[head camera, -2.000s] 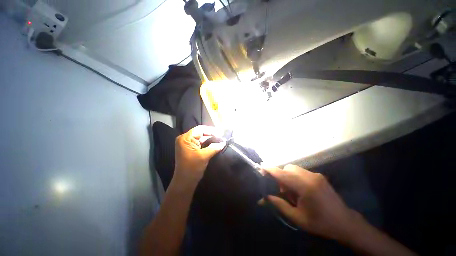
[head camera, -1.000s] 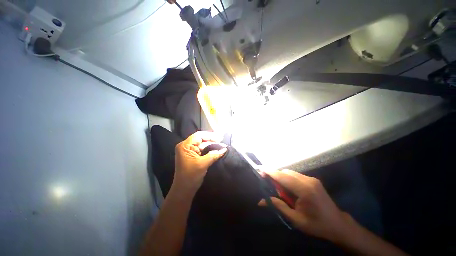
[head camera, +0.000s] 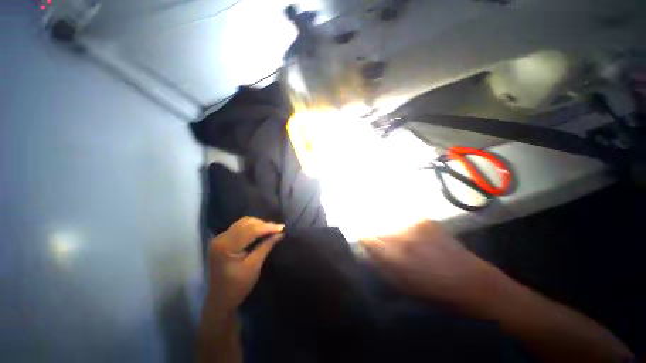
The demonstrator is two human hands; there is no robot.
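Observation:
The dark garment (head camera: 312,283) hangs over the table's front edge, with more of it bunched left of the needle area. My left hand (head camera: 242,252) pinches its edge between thumb and fingers. My right hand (head camera: 411,255) is blurred and lies at the garment's right side near the table edge; glare hides its fingertips, so its grip cannot be told. The scissors (head camera: 478,177), with one red-orange and one dark handle loop, lie on the table right of the needle. Their blades fade into the glare.
The machine head (head camera: 439,42) spans the top. A yellow glowing attachment (head camera: 301,142) hangs left of the bright needle area. A dark strip (head camera: 510,131) runs right, behind the scissors. The bluish-white wall (head camera: 99,191) stands at left, with a blurred socket at its top.
The scissors have left my right hand and now lie on the table. My left hand has moved left and down with the garment edge. The whole view has shifted and blurred.

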